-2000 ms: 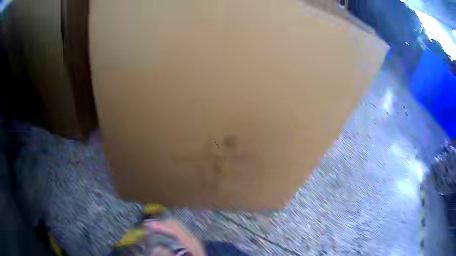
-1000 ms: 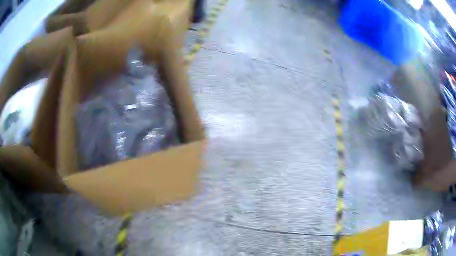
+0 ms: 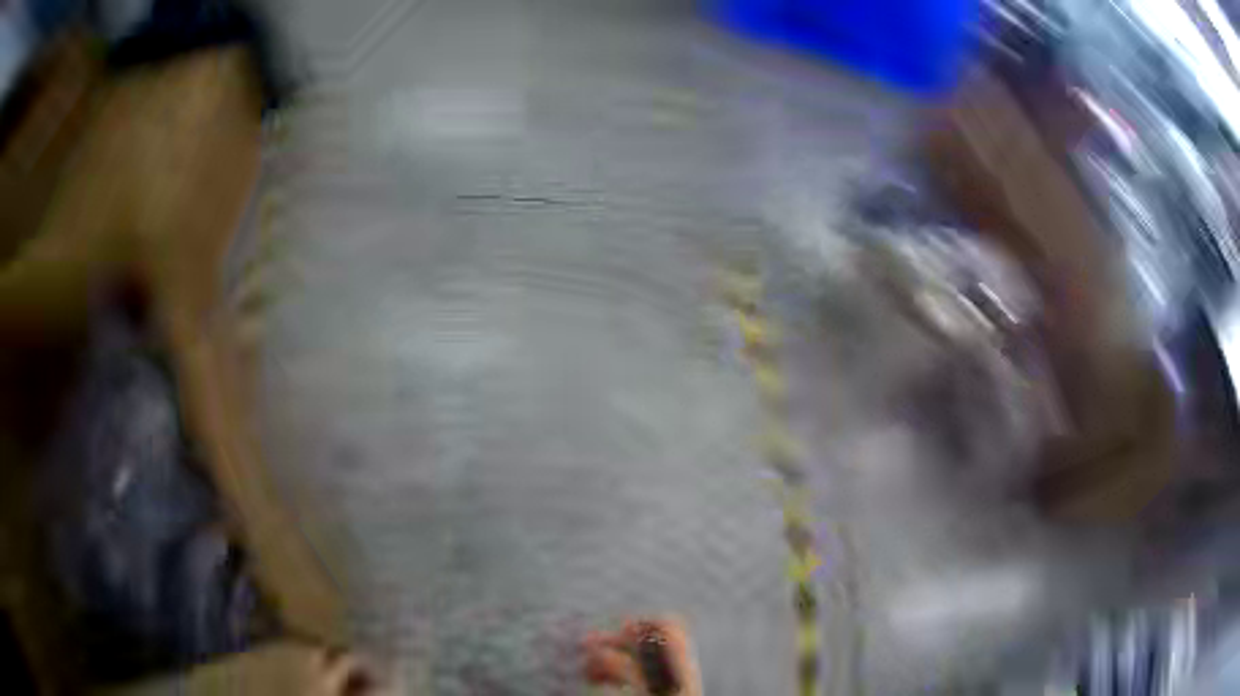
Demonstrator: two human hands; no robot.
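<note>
The picture is strongly blurred. An open brown carton (image 3: 225,394) stands at the left, cut off by the edge. Shiny dark bagged garments (image 3: 129,476) lie inside it. My right hand (image 3: 646,655) is at the bottom centre, right of the carton, cut off by the lower edge. Its fingers are closed around a small dark object, possibly a marker pen. A small skin-toned patch, likely my left hand (image 3: 350,673), shows at the carton's near right flap corner; its grip cannot be made out.
Grey floor (image 3: 503,354) lies between the carton and a yellow-black floor tape line (image 3: 782,449). Another brown carton or board (image 3: 1074,299) is at the right, beside shiny bagged items (image 3: 952,292). A blue object (image 3: 864,34) is at the top.
The view has turned, so the open carton sits further left and the tape line nearer the middle. A hand with a dark object has come in at the bottom. The yellow box at lower right is gone.
</note>
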